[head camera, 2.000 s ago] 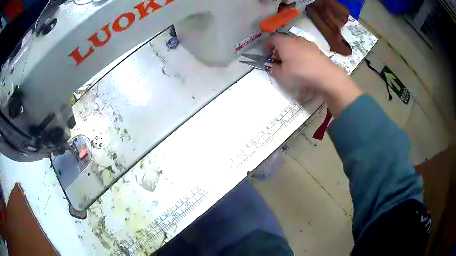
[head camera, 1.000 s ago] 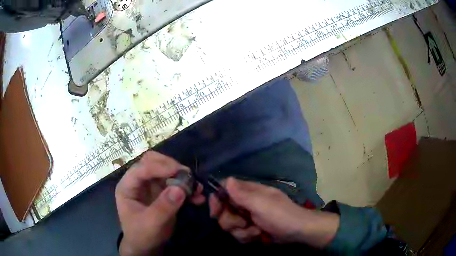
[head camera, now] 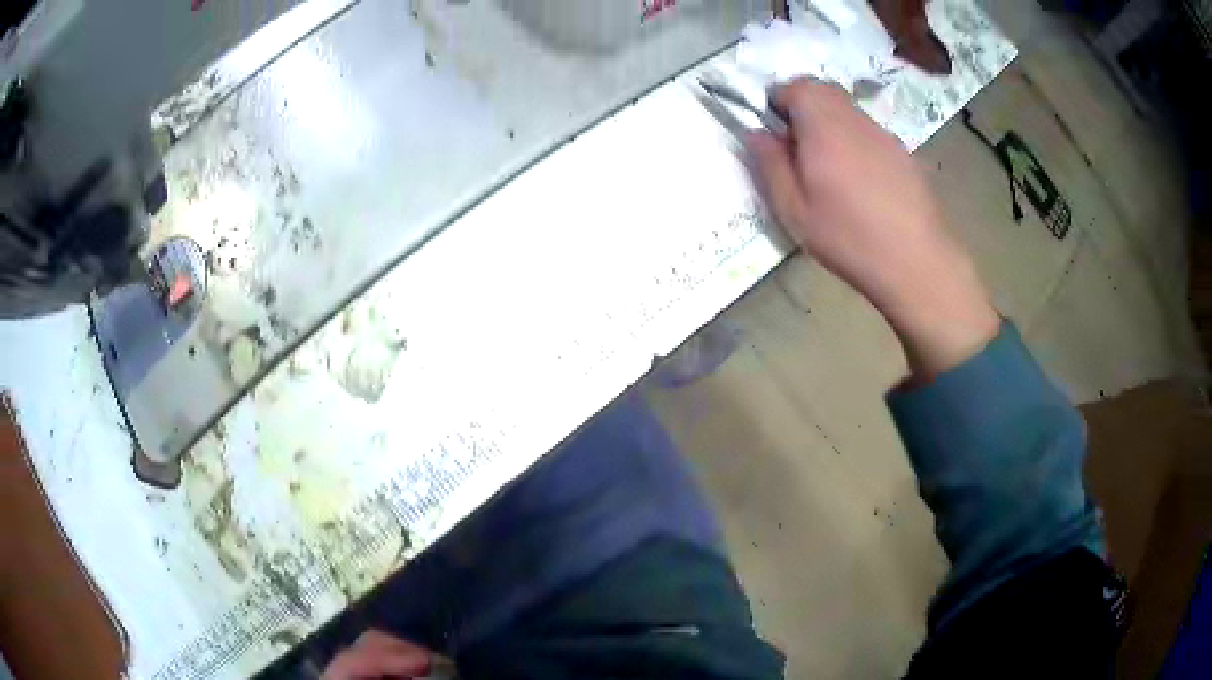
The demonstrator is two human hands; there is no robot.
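Observation:
My right hand (head camera: 851, 199) is stretched over the right end of the white machine table, slightly blurred. Its fingers hold slim silvery snips (head camera: 744, 104), whose two points face left over the table. My left hand (head camera: 383, 656) is low over my lap, mostly cut off by the bottom edge; what its fingers hold cannot be made out. A brown panel (head camera: 40, 558) lies at the far left of the table, cut off by the picture's edge.
The sewing machine head (head camera: 67, 199) is at upper left, over a shiny slide plate (head camera: 140, 339) with a red-orange spot. A printed ruler (head camera: 452, 472) runs along the table's front edge. A dark brown piece (head camera: 914, 33) lies at the table's right end. Cardboard (head camera: 824, 438) is below right.
My right hand has moved from beside my left hand over the lap up to the table's right end, with the snips. My left hand is now lower and mostly out of view. The view has shifted.

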